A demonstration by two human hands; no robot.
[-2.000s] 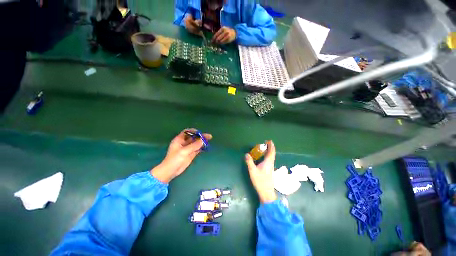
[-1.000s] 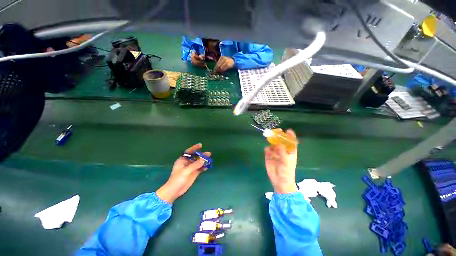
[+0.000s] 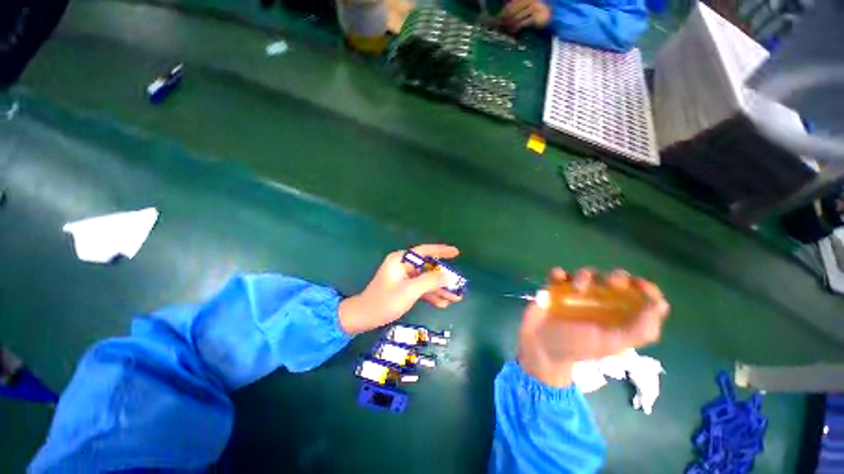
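My left hand (image 3: 398, 294) holds a small blue-framed unit (image 3: 437, 272) with a white middle between thumb and fingers. My right hand (image 3: 578, 338) is closed around the amber squeeze bottle (image 3: 597, 304), held on its side. Its thin needle tip points left toward the unit, with a gap between them. The right hand is slightly blurred. Below the left hand, several similar units (image 3: 396, 355) lie in a short column on the bench. An empty blue frame (image 3: 382, 398) lies just below them.
White crumpled wipe (image 3: 640, 375) lies right of my right hand, flat white wipe (image 3: 113, 233) at left. Blue frames (image 3: 729, 428) are piled lower right. On the belt are a parts panel (image 3: 592, 187) and a blue unit (image 3: 166, 83). Beyond are a perforated tray (image 3: 601, 97) and a person's hand.
The view has shifted and tilted. The bottle went from near upright in my right hand to raised, then lying sideways with its needle toward the unit. The left hand keeps the unit, its white side now showing.
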